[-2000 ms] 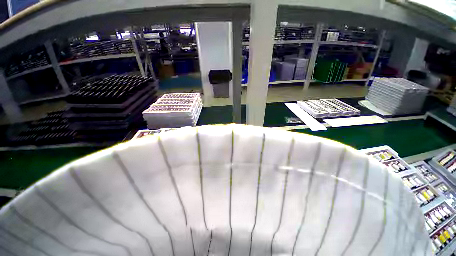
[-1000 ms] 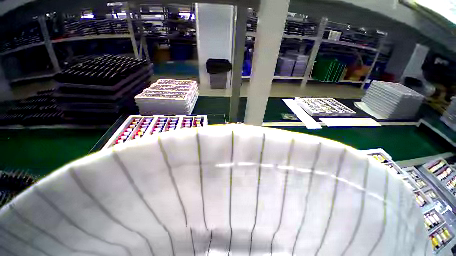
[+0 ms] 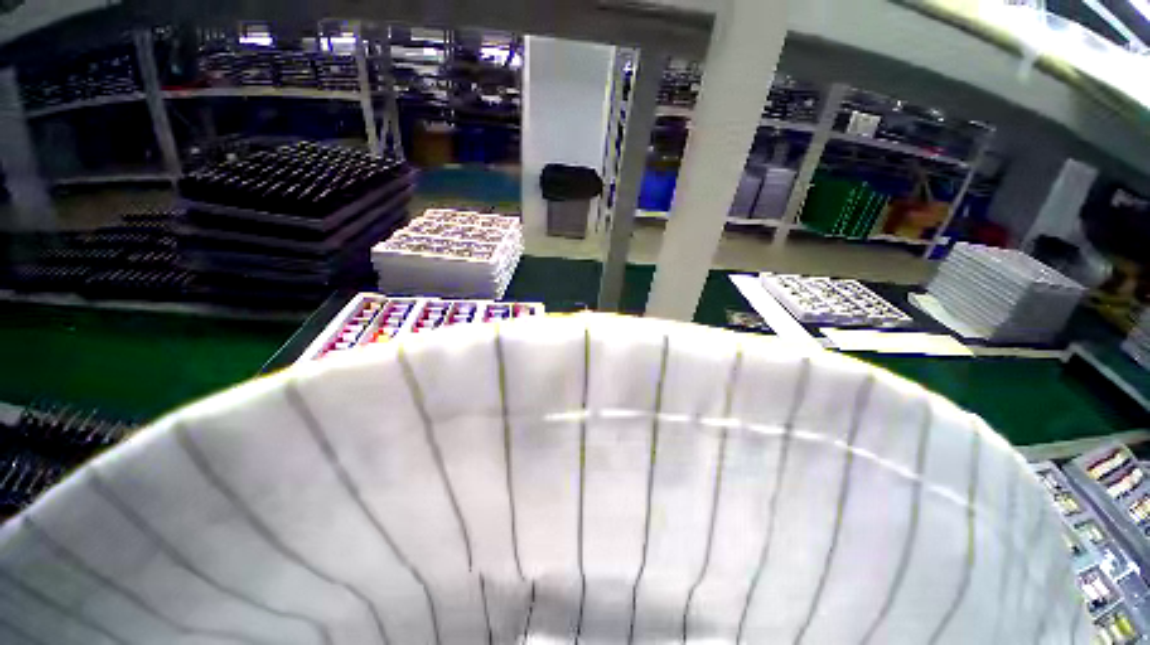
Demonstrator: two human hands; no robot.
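A white tray (image 3: 360,330) holds small tubes in rows, with red, dark and pale parts. It lies left of centre, its near part hidden behind the white striped cap brim. More trays of small tubes (image 3: 1095,582) with yellow, white and dark parts show at the lower right, cut off by the brim and picture edge. Small dark upright parts (image 3: 63,435) stand in rows at the lower left. Neither of my hands is in view; the brim covers the lower middle.
Black trays (image 3: 284,208) are stacked at far left, beside stacked filled white trays (image 3: 441,267). Across the green belt (image 3: 139,359) lie a speckled flat tray (image 3: 835,302), white strips (image 3: 898,342) and a stack of white trays (image 3: 1009,292). A pale post (image 3: 719,164) rises near the centre.
The tube tray left of centre shows more than two seconds ago. Since one second ago the scene has shifted slightly right and down, and less of the lower right trays shows.
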